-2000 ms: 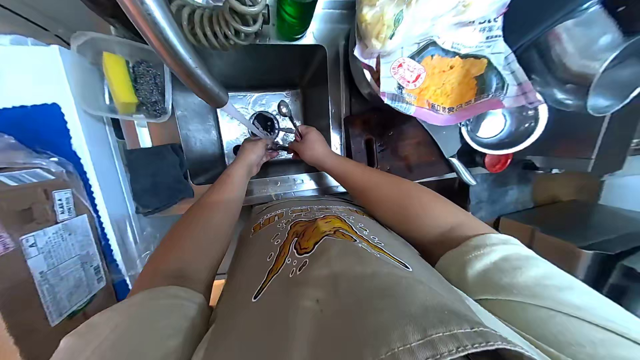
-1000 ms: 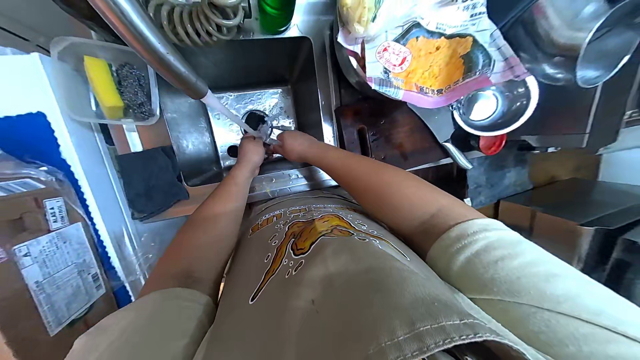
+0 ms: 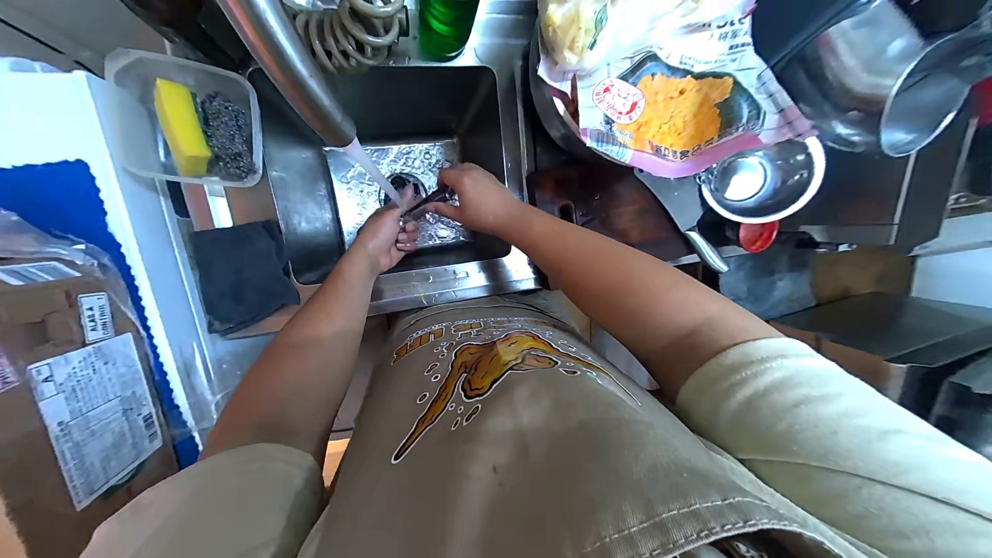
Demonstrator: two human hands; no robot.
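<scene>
Water runs from the metal faucet (image 3: 310, 85) into the steel sink (image 3: 480, 105). In its stream, my left hand (image 3: 387, 232) is at the lower end of a slim metal utensil (image 3: 426, 203), fingers curled about it. My right hand (image 3: 477, 198) grips the utensil's upper right end. What kind of utensil it is cannot be told, since fingers and water cover part of it. Below the hands lie the round drain (image 3: 404, 186) and wet, shiny metal at the sink's bottom.
A plastic tub (image 3: 252, 116) with a yellow sponge (image 3: 182, 128) and a steel scrubber stands left of the sink, above a dark folded cloth (image 3: 240, 275). To the right are a printed food bag (image 3: 674, 108), a cleaver (image 3: 670, 205), a dark board (image 3: 604, 205) and a steel bowl (image 3: 763, 182).
My hands have moved slightly apart along the utensil. Two seconds ago a spoon-like rounded end stood up near my right hand; now a slim dark piece lies slanted between both hands.
</scene>
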